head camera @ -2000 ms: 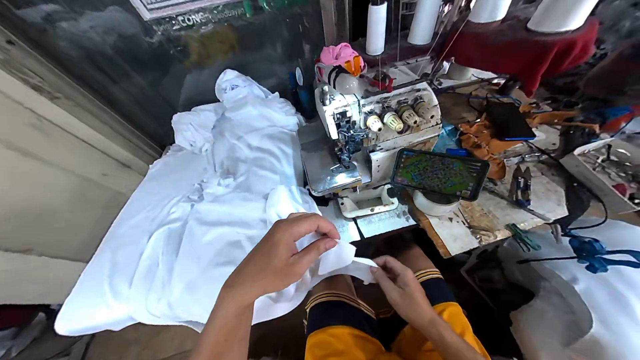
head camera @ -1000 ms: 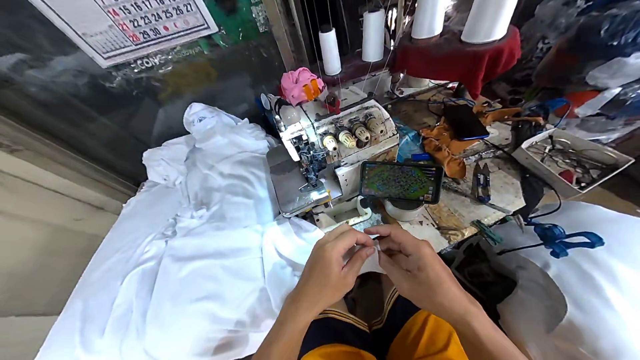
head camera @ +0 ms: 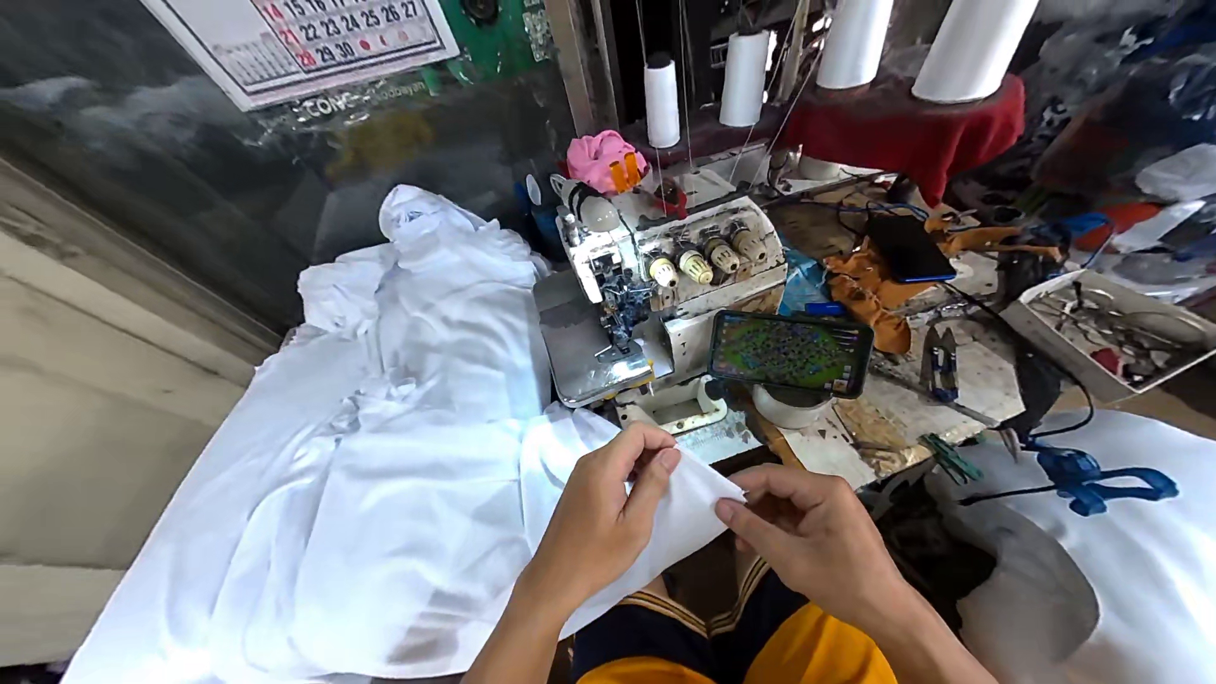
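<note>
My left hand (head camera: 608,503) pinches the upper edge of a white fabric piece (head camera: 689,518) between thumb and fingers. At the piece's corner, my right hand (head camera: 807,532) grips it with thumb and index finger, so the edge is stretched between both hands. Just beyond stands an overlock sewing machine (head camera: 679,256), its lamp lighting the needle area and metal plate. A large pile of white fabric (head camera: 418,475) spreads to the left, and the held piece lies against its near right side. Beside the machine a phone (head camera: 790,353) with a lit screen leans on a round white stand.
Thread snips (head camera: 940,366), a second phone (head camera: 907,249) and orange-brown cloth scraps (head camera: 869,294) lie right of the machine. Farther right is a white box of metal parts (head camera: 1111,375). Thread cones (head camera: 746,81) stand behind. More white fabric (head camera: 1130,579) and blue-handled scissors (head camera: 1092,480) are at lower right.
My hands, close together a second ago, have moved apart with the fabric edge now stretched between them. Two seconds ago they were also apart, with my left hand higher than my right.
</note>
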